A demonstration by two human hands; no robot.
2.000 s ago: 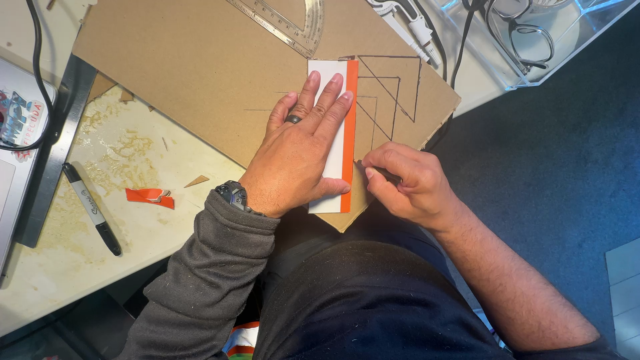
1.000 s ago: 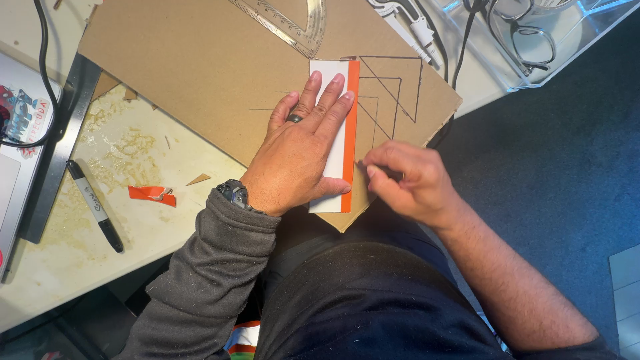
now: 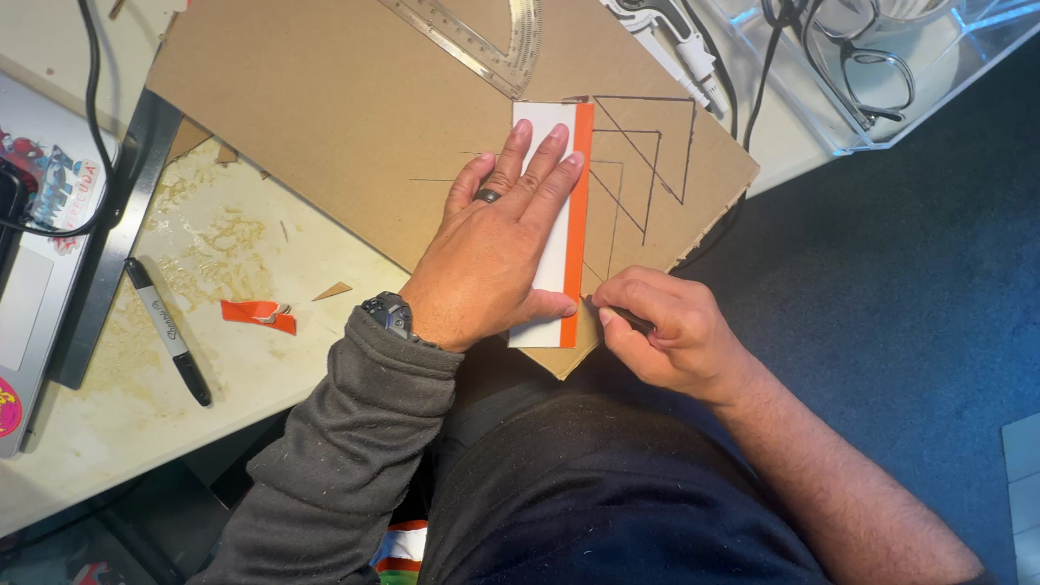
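My left hand [image 3: 496, 236] lies flat with fingers spread on a white strip with an orange edge [image 3: 582, 219], pressing it onto a cardboard sheet [image 3: 325, 106]. Pinched in my right hand [image 3: 670, 325] is a thin dark pen-like tool [image 3: 632, 318], mostly hidden by the fingers; its tip is at the strip's orange edge, near my left thumb. Dark angular lines [image 3: 656, 175] are drawn on the cardboard right of the strip. A clear protractor [image 3: 479, 57] rests on the sheet above the strip.
At left on the stained table [image 3: 244, 422] are a capped black marker [image 3: 169, 331], a torn orange piece [image 3: 260, 315], a small cardboard scrap [image 3: 332, 291] and a laptop [image 3: 41, 276]. A clear bin [image 3: 853, 150] with eyeglasses [image 3: 881, 81], a white-and-black tool [image 3: 682, 49] and cables stand upper right.
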